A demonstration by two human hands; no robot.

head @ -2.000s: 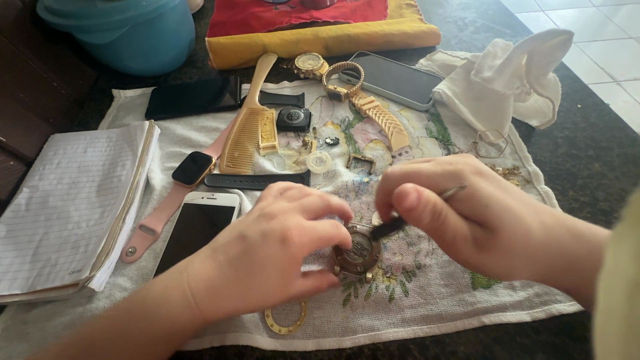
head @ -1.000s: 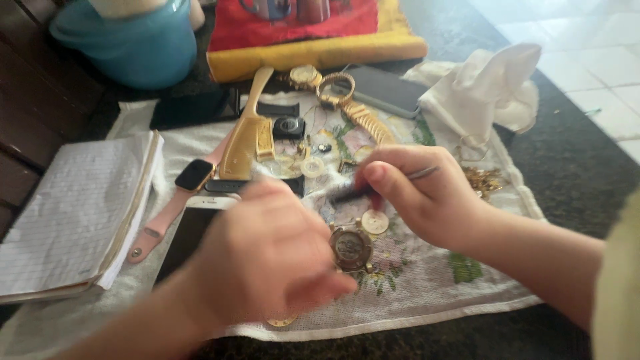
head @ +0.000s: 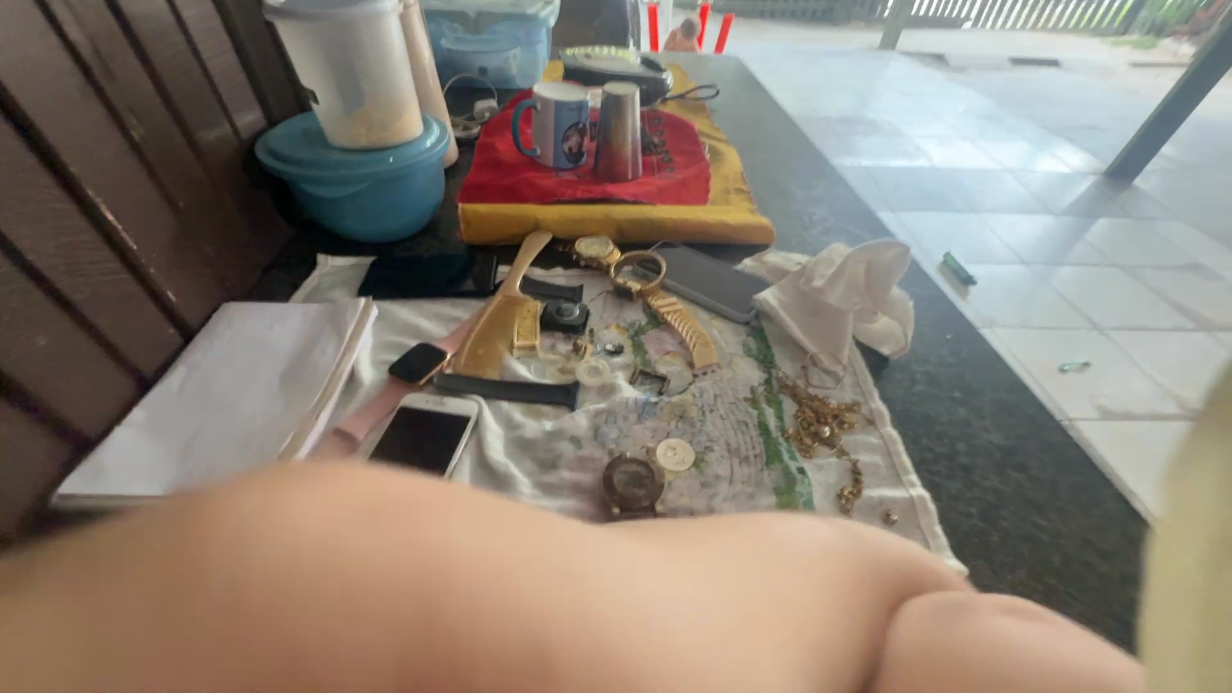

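Large and blurred, my left arm and hand [head: 751,587] stretch across the bottom, very near the camera. What looks like part of my right hand [head: 1001,645] meets it at lower right; the fingers of both, and anything in them, cannot be made out. Just beyond lies a watch case [head: 633,484], touching a round pale dial [head: 675,454]. Farther back on the floral cloth [head: 539,462] are a gold comb [head: 496,332], a black smartwatch [head: 565,316], a square frame [head: 650,380], a gold watch [head: 637,276] and a gold strap [head: 683,330].
At left lie a notebook [head: 221,395], a white phone [head: 425,438] and a pink-strapped smartwatch [head: 418,363]. Gold chains [head: 823,419], a crumpled white cloth [head: 833,298] and a grey phone [head: 703,281] are at right. Behind stand a mug [head: 560,125], a metal tumbler [head: 619,132] and a blue bowl [head: 371,188].
My hands have left the watch case and come close to the camera. The dark-tipped tool that was in my right hand is no longer visible. The view has tilted up.
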